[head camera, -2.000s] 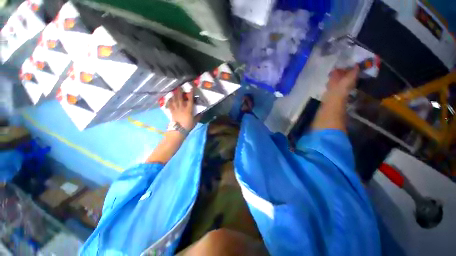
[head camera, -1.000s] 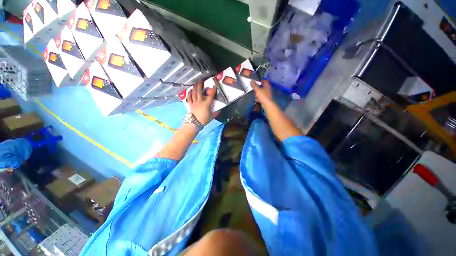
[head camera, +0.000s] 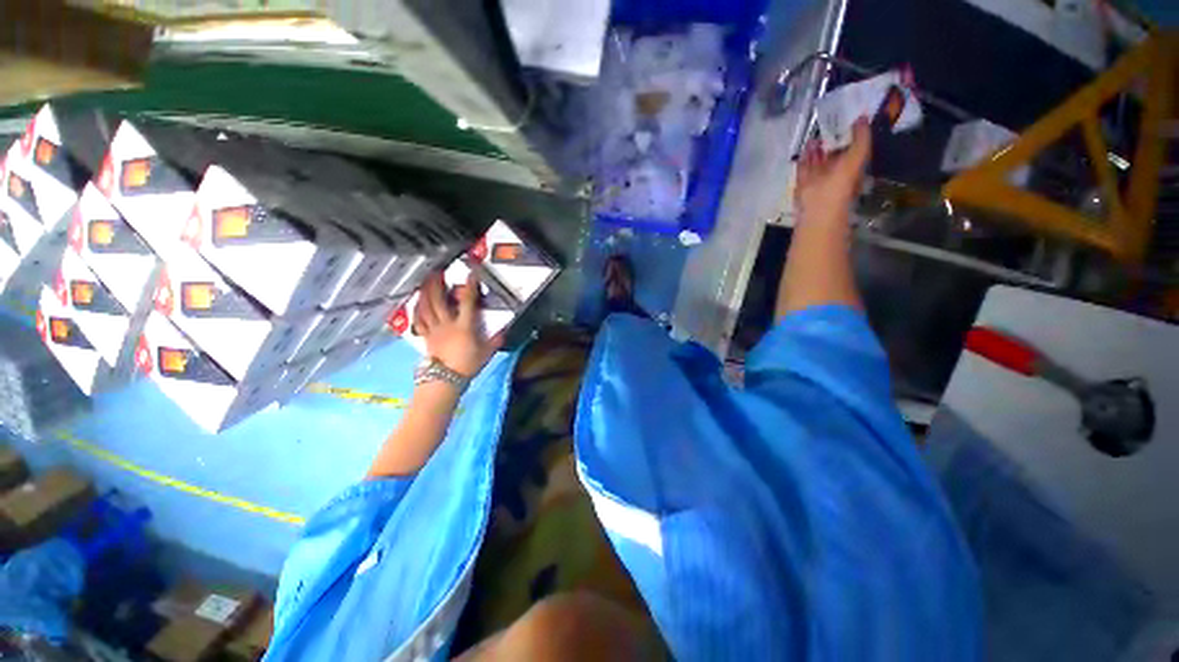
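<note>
My left hand (head camera: 453, 330) lies on a short row of white retail boxes (head camera: 516, 259) with dark device pictures, fingers spread over the nearer ones. My right hand (head camera: 834, 172) is stretched out to the right over the machine outfeed and grips one white retail box (head camera: 864, 109); its fingers cover part of the box. Another white box (head camera: 979, 145) lies on the dark outfeed beyond it, blurred. A large stack of boxes (head camera: 265, 246) stands at the left, pictures facing out.
A blue bin (head camera: 716, 181) with whitish scrap is at top centre. A yellow triangular bracket (head camera: 1042, 213) rises over the conveyor at right. A red-handled lever (head camera: 1003, 349) sits on a pale machine cover (head camera: 1099, 517). Brown cartons (head camera: 194, 618) are at lower left.
My right hand has moved from the row of boxes out to the outfeed and taken hold of a box. My left hand stays on the row, which shows fewer uncovered boxes. The view has shifted.
</note>
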